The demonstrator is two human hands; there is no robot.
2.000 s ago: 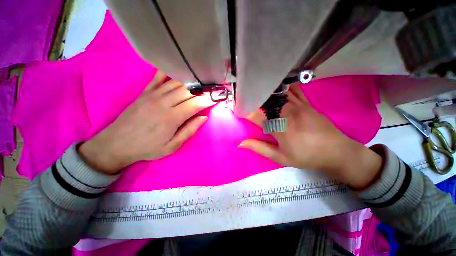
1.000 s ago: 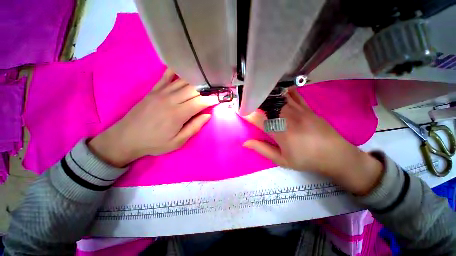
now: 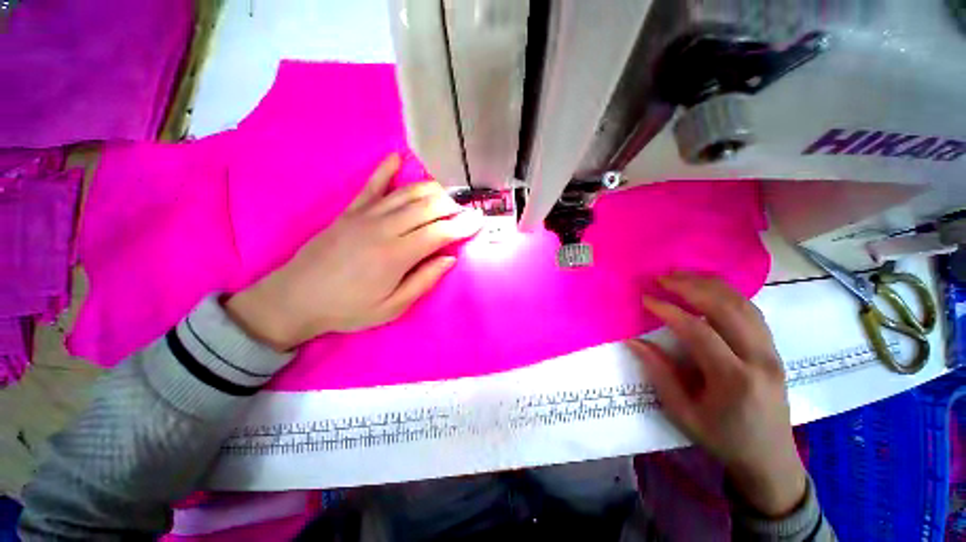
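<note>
A bright pink garment panel (image 3: pixel 424 328) lies flat on the white table, under the presser foot (image 3: pixel 487 201) of the sewing machine (image 3: pixel 593 95). A bright light shines at the needle area. My left hand (image 3: pixel 365 265) lies flat on the panel just left of the foot, fingers apart, its fingertips near the foot. My right hand (image 3: pixel 720 365) is at the panel's front right edge, fingers spread and curved, partly over the white table. Its fingertips are over the cloth; I cannot tell if they touch it. A knurled knob (image 3: pixel 575 254) stands right of the foot.
Gold-handled scissors (image 3: pixel 884 307) lie at the right. Darker pink cut pieces (image 3: pixel 85 69) are stacked at the left. Ruler marks (image 3: pixel 350 431) run along the table's front edge. A blue crate (image 3: pixel 879 455) is below right. A larger knob (image 3: pixel 714 127) is on the machine head.
My right hand has moved away from the needle area, right and towards the front edge. My left hand stays beside the foot. The view has shifted, showing more of the machine head and the blue crate.
</note>
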